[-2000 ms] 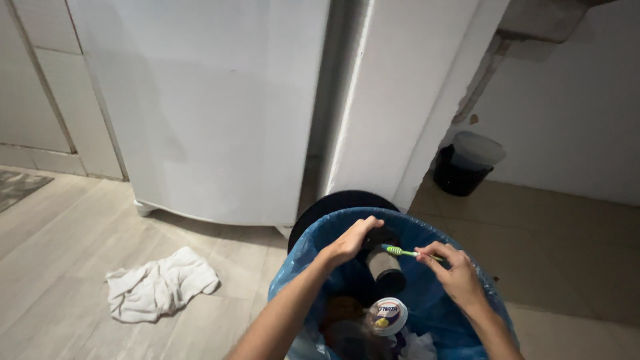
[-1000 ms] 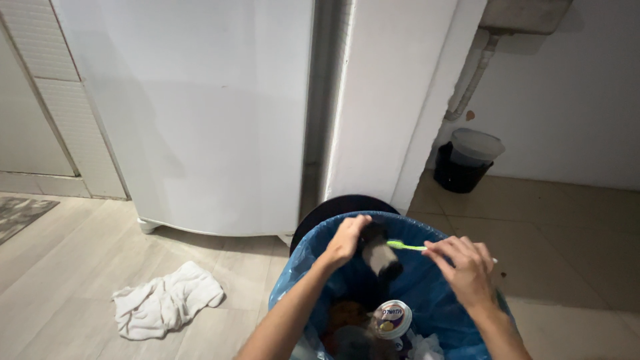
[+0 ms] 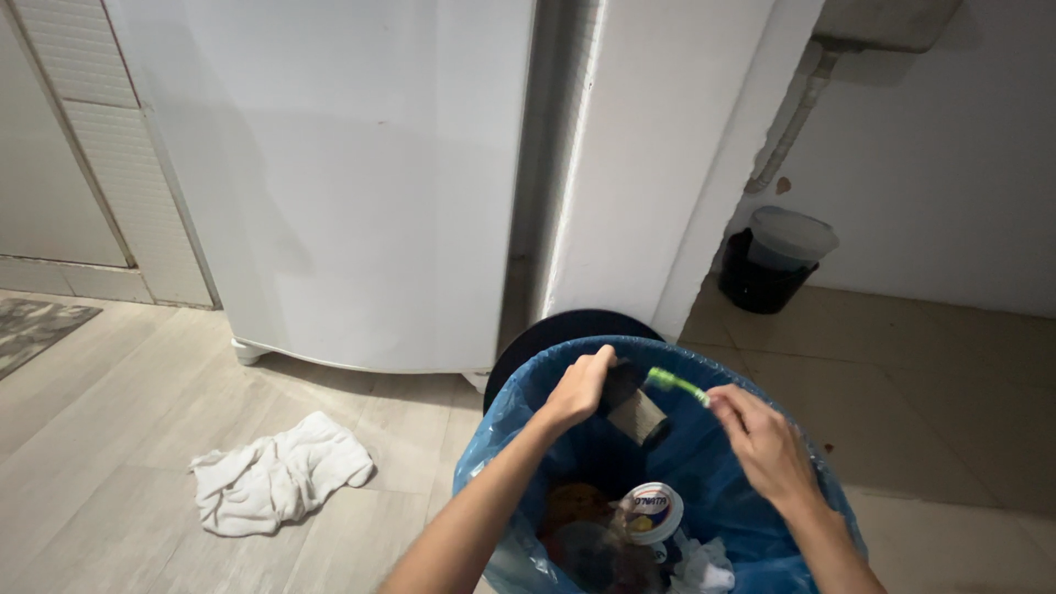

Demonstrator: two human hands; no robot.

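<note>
My left hand (image 3: 582, 386) grips the dark end of a cylindrical part with a pale, pleated-looking middle (image 3: 638, 417), perhaps a filter, over the bin's opening. My right hand (image 3: 761, 437) holds a green toothbrush (image 3: 678, 384) by its handle, its blurred head pointing left, close to the part's dark upper end. Whether the bristles touch it I cannot tell. Below both hands is a round bin lined with a blue plastic bag (image 3: 701, 487). Inside lie a white plastic tub (image 3: 652, 511), crumpled white paper or plastic (image 3: 703, 569) and other dim waste.
A white cloth (image 3: 280, 474) lies crumpled on the floor at left, before a white refrigerator (image 3: 346, 190). Behind the bin is a black round lid (image 3: 528, 351) against a white wall pillar (image 3: 643, 165). A black bucket (image 3: 759, 276) holding a translucent container (image 3: 792, 235) stands at right.
The toothbrush has shifted relative to the cylindrical part, with its head now at the part's upper right. Both hands keep their holds over the bin.
</note>
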